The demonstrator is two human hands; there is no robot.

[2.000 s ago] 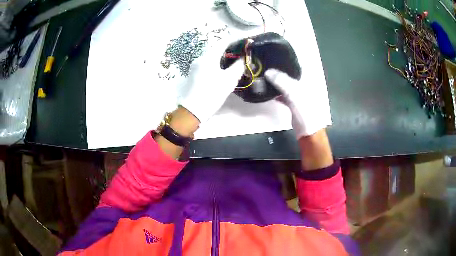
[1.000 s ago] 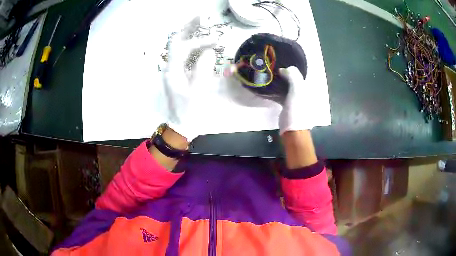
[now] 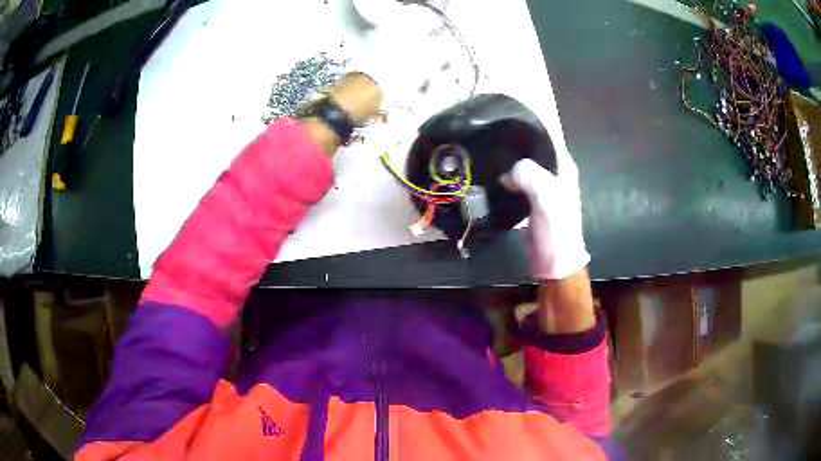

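My right hand [image 3: 545,212], in a white glove, grips the right rim of a black round housing [image 3: 504,135], thumb on its inner side. Yellow, red and dark wires [image 3: 430,193] hang from the housing's left side, with small white connectors at their ends. A ring and a small grey block show inside it. My left arm reaches forward over the sheet. My left hand [image 3: 396,58], white-gloved, blends into the white sheet, so its fingers and anything in them cannot be made out. Small screws [image 3: 302,85] lie heaped left of my left wrist.
The white sheet [image 3: 193,180] lies on a dark green bench. A white part [image 3: 374,13] and a black cable [image 3: 470,49] are at the top. A yellow-and-black screwdriver [image 3: 68,129] lies left. A wire heap [image 3: 747,99] lies right. Cardboard boxes [image 3: 653,333] stand below the bench.
My left hand has left the housing's wires and moved forward. My right hand has brought the housing nearer to me, and its wires now hang loose to the left and down.
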